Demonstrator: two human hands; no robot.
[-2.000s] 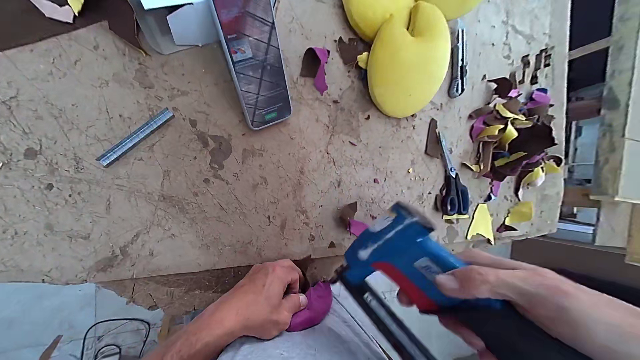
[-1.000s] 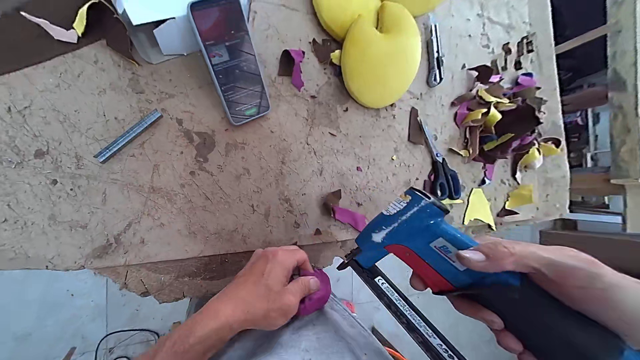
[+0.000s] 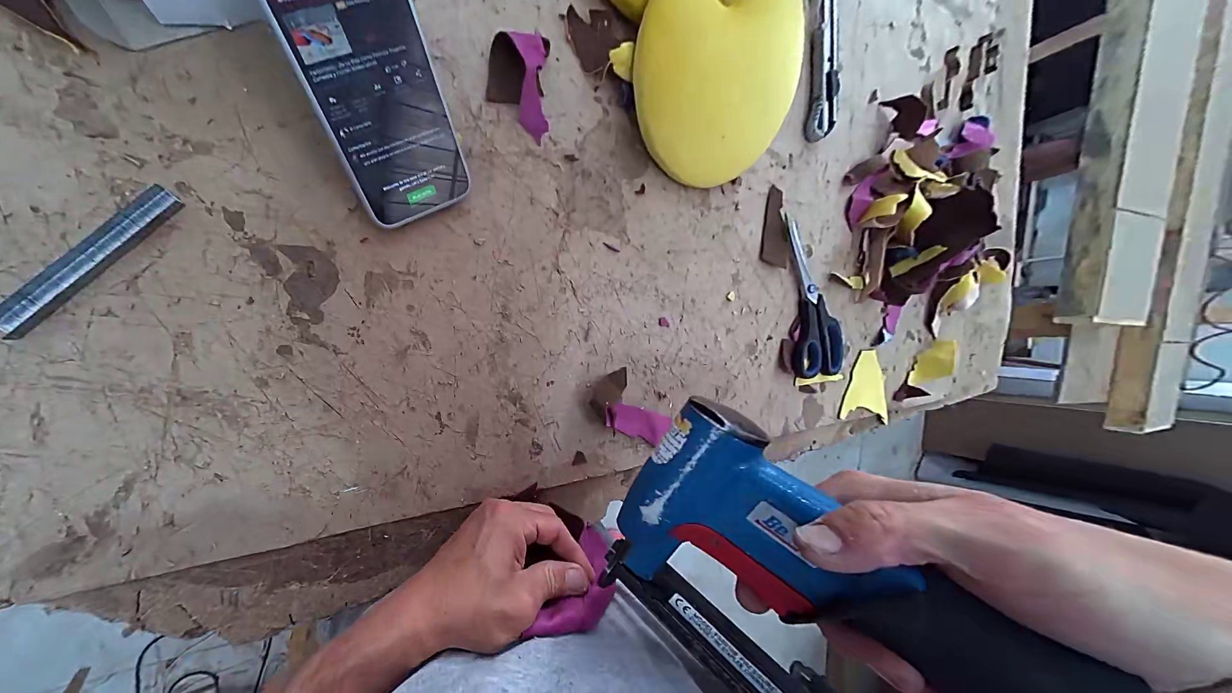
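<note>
My right hand (image 3: 866,539) grips a blue and red pneumatic staple gun (image 3: 731,491) with a black magazine. Its nose is close to the fingertips of my left hand (image 3: 510,577), against or just beside a small purple covered piece (image 3: 582,611). My left thumb and fingers pinch the edge of that piece, where dark brown material shows too. Below it lies grey fabric (image 3: 549,664), apparently over my lap. Whether the nose touches the purple material cannot be told. A purple and brown scrap (image 3: 635,421) lies on the bench just beyond the gun.
On the worn wooden bench (image 3: 414,318) are a strip of staples (image 3: 91,260), a smartphone (image 3: 385,115), a yellow padded shape (image 3: 717,87), a utility knife (image 3: 823,72), scissors (image 3: 813,318) and a heap of coloured scraps (image 3: 934,212). A wooden frame (image 3: 1136,221) stands at the right.
The staple gun's nose has come close to my left fingertips and the purple piece; two seconds ago the gun was blurred. My left hand still pinches the piece.
</note>
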